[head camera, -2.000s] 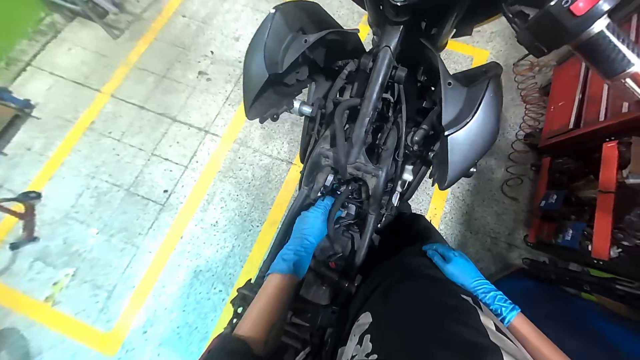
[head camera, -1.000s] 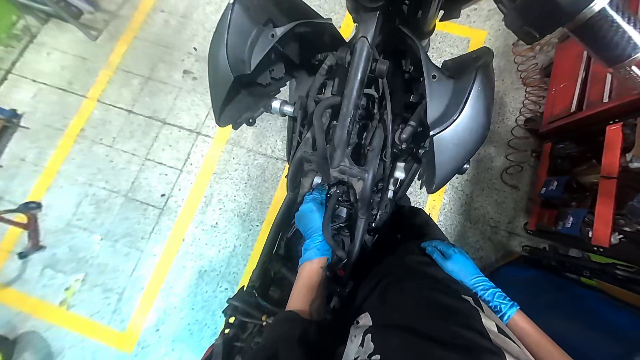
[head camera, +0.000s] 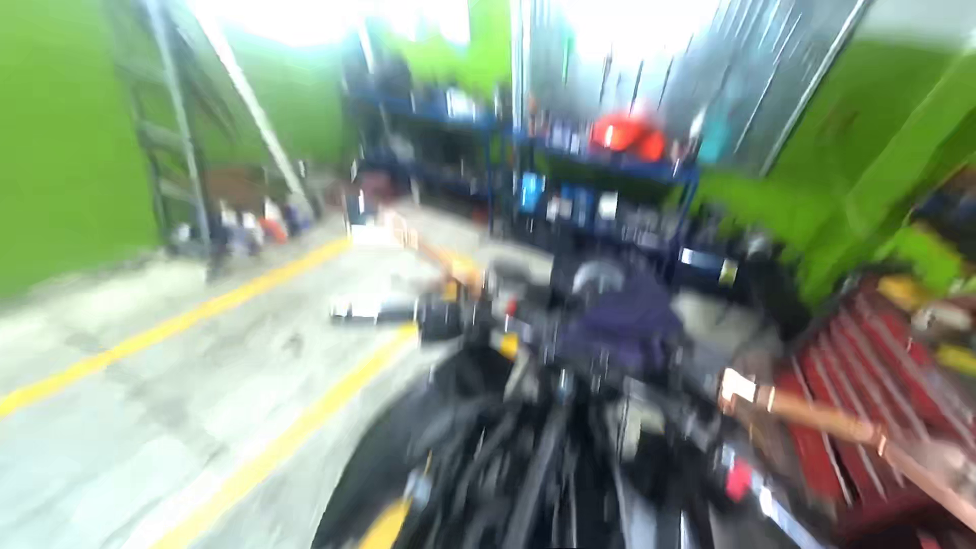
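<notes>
Motion blurs the whole head view. A partly stripped motorcycle (head camera: 534, 457) fills the lower middle, its frame and dark side panel (head camera: 412, 427) smeared. Its handlebar grip (head camera: 381, 309) sticks out on the left, and controls with a red spot (head camera: 738, 479) show on the right. A dark purple cloth-like cover (head camera: 625, 324) lies over the front of the bike. Neither my left hand nor my right hand is in the frame, so what they touch is hidden.
A red tool cabinet (head camera: 877, 381) stands close on the right. Blue shelving (head camera: 602, 156) with containers and a red-orange object (head camera: 625, 136) is at the back. A ladder (head camera: 179, 130) leans at the left wall. Yellow lines (head camera: 229, 301) mark the floor.
The view has swung up sharply from the bike's frame to the handlebars and room. My gloved left hand, before on the frame, and my gloved right hand, before near my thigh, have left the view.
</notes>
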